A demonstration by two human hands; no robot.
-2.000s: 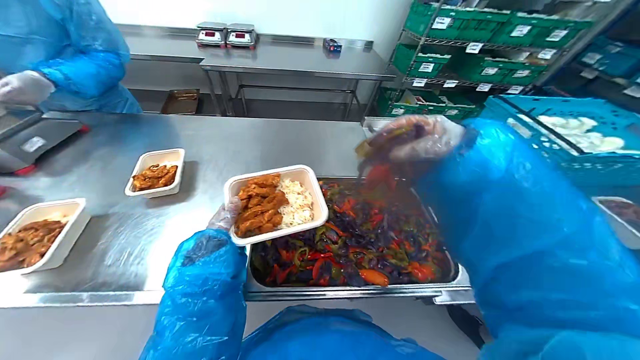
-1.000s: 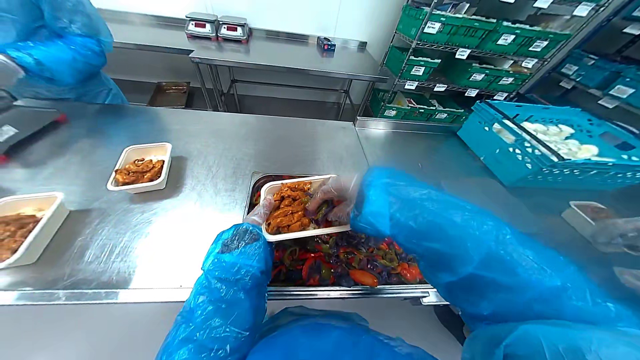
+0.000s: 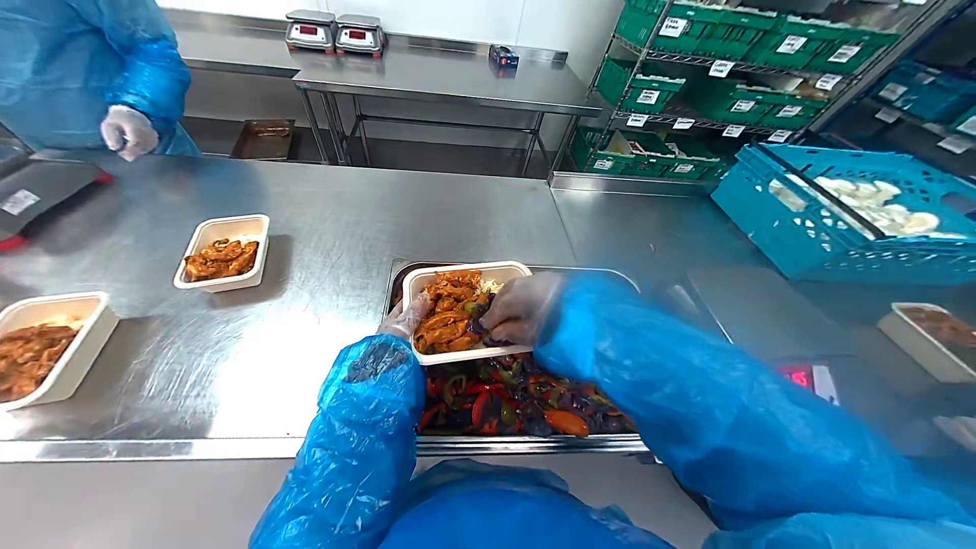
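Observation:
My left hand (image 3: 406,319), in a clear glove and blue sleeve, grips the left rim of a white food tray (image 3: 473,352). Saucy orange-brown meat pieces (image 3: 446,313) lie in it, with a bit of rice showing behind. Over the right side of this tray is my right hand (image 3: 522,309), gloved, its fingers down on dark purple vegetable pieces; whether it still grips them is unclear. Below the tray, a steel pan (image 3: 534,444) of mixed cooked peppers and purple vegetables (image 3: 526,400) is partly hidden by the tray and my right arm.
Two trays of meat (image 3: 263,252) (image 3: 99,335) stand on the steel table (image 3: 328,206) at left. A co-worker's gloved hand (image 3: 130,131) is beyond, near a grey scale (image 3: 46,191). At right are a blue crate (image 3: 823,229) and another tray (image 3: 915,351). Green crates (image 3: 762,46) fill a rack behind.
My right hand, raised over the pan with vegetables two seconds ago, has come down to the tray. The tray has moved over the pan, and purple vegetables now lie beside the meat.

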